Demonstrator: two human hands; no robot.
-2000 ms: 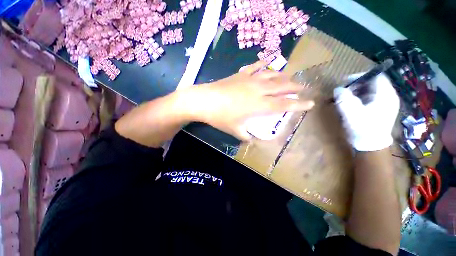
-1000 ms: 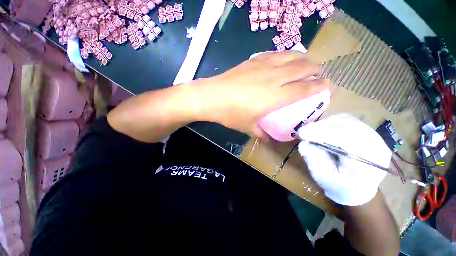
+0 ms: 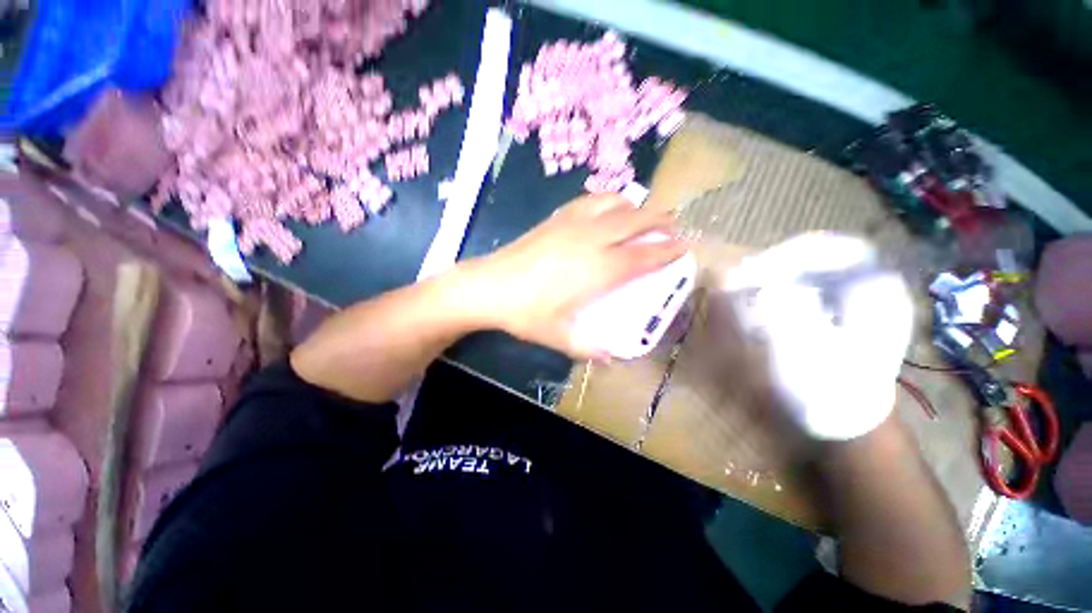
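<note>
My bare left hand (image 3: 575, 269) holds a pink plastic housing (image 3: 635, 314) over the left part of the cardboard mat (image 3: 766, 198). The housing's outer face looks white in glare and shows small dark slots. My right hand (image 3: 838, 335), in a white glove, is a little to the right of the housing, apart from it, and blurred. A faint greyish streak shows at its fingers; I cannot tell what it is.
Small pink moulded parts lie in a large heap (image 3: 287, 108) and a smaller pile (image 3: 587, 102), with a white strip (image 3: 473, 156) between. Circuit modules with wires (image 3: 946, 180) and orange-red scissors (image 3: 1018, 441) are at the right. Stacked housings (image 3: 186, 347) stand left; a blue bin (image 3: 90, 60) is behind.
My right hand came down to the housing with a thin metal tool, then moved up and away from it. My left hand keeps the housing. The view has shifted slightly.
</note>
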